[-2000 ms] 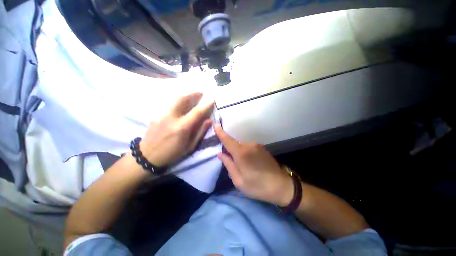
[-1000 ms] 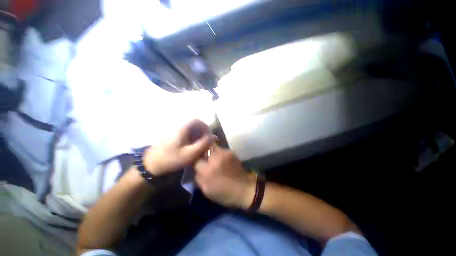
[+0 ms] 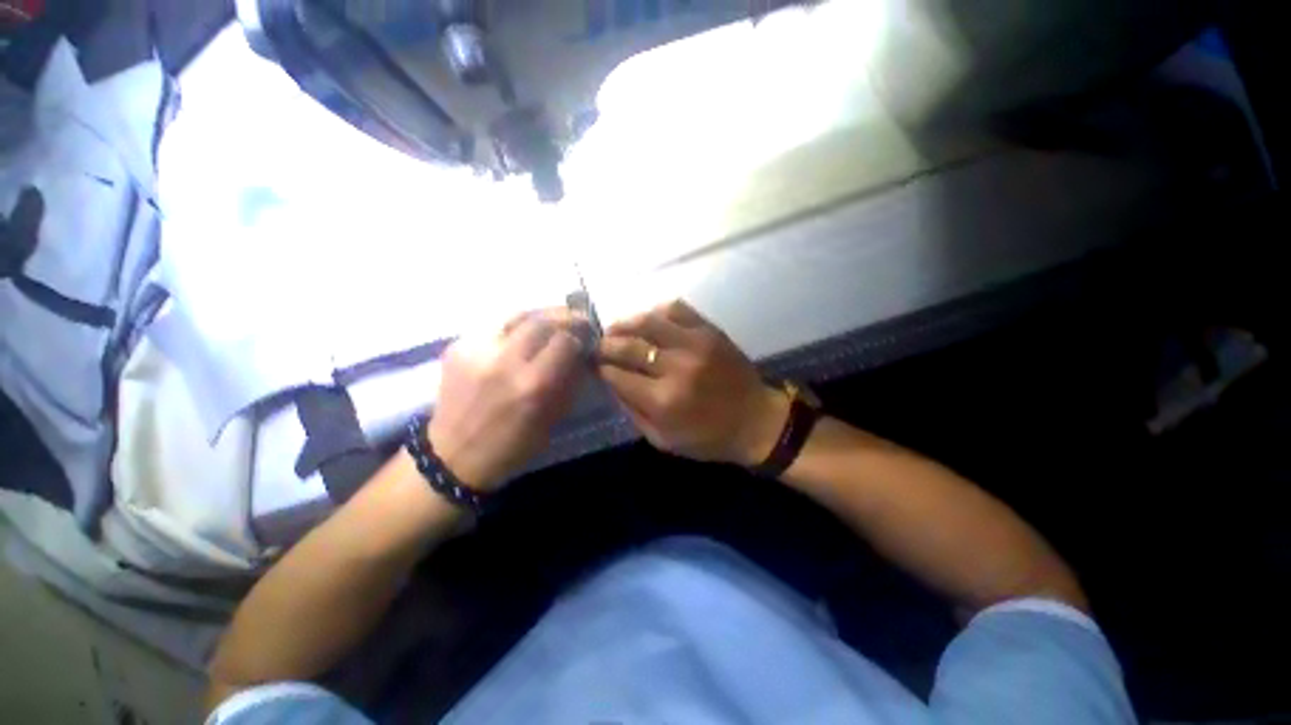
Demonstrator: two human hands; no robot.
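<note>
My left hand (image 3: 513, 390) and my right hand (image 3: 690, 380) meet at the front edge of the table, below the sewing machine's needle area (image 3: 547, 173). The fingertips of both hands pinch a small dark strip (image 3: 582, 306) that stands up between them; its lower part is hidden by the fingers. White cloth (image 3: 340, 255) lies to the left of the hands, glaring under the lamp. A dark cloth piece (image 3: 333, 436) shows at the table edge left of my left hand.
The machine head (image 3: 375, 71) stands behind the hands. Pale blue-grey panels with dark strips (image 3: 85, 234) lie at the far left. An off-white cloth bundle (image 3: 177, 446) hangs from the left table edge. The ridged dark table edge (image 3: 878, 333) runs to the right.
The hands have risen from lower at the table edge to just in front of the needle area, fingertips together. The pale cloth corner that hung below them earlier no longer shows. The view has shifted.
</note>
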